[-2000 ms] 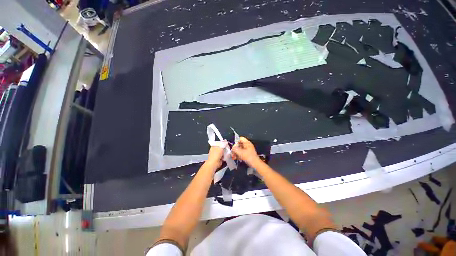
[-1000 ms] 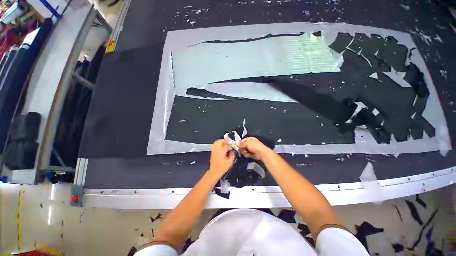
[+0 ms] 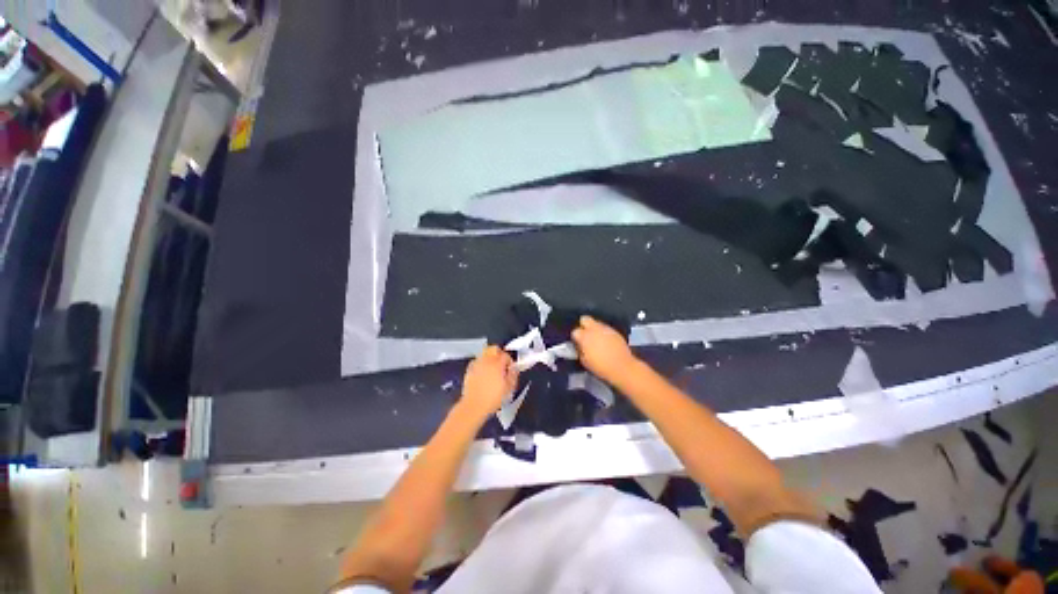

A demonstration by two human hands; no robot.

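Observation:
My left hand and my right hand each grip an end of a thin white tie strip. The strip is stretched between them across a dark bundle with white bits in it. The bundle lies at the near edge of the cutter bed, against the white rail. Beyond my hands lies the dark fabric lay, with a pale green layer exposed behind it and a pale backing sheet around it.
Dark cut pieces are clustered at the far right of the lay. The white metal rail runs along the near edge. A side table stands at the left. Dark scraps lie on the floor at the lower right, near an orange object.
My hands were close together at the knot of white strip over the bundle. They are now apart, left and right, with the strip pulled taut between them.

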